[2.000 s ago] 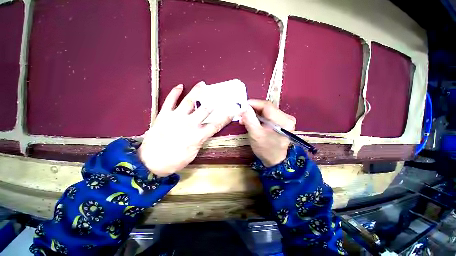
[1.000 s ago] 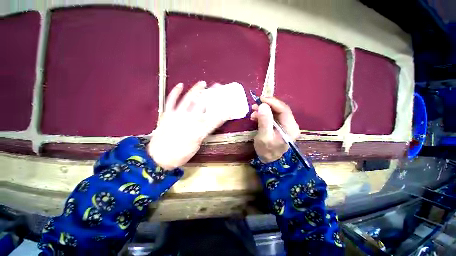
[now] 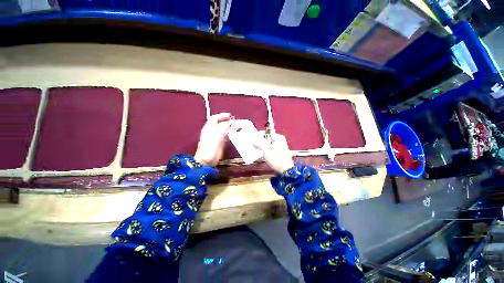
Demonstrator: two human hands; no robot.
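Observation:
My left hand [image 3: 213,139] holds the top left end of a white tag [image 3: 244,141] with its fingertips. A small dark mark shows near that end. My right hand [image 3: 276,153] is at the tag's right edge, with its fingers closed on it. A small dark piece, perhaps the pen [image 3: 268,131], shows above the right fingers; most of it is hidden. The tag is tilted, above the tan cut-out sheet [image 3: 126,130] and the maroon board [image 3: 166,127] seen through its openings.
The pale wooden ledge [image 3: 248,205] runs along the front, with a black block [image 3: 365,172] near its right end. A round blue tub [image 3: 405,149] with red scraps stands at the right. The blue press [image 3: 166,25] with papers [image 3: 399,19] is behind.
The view has widened and risen to show the press and tub. The tag has turned from lying under my left hand to being held up between both hands. The pen no longer points at the tag.

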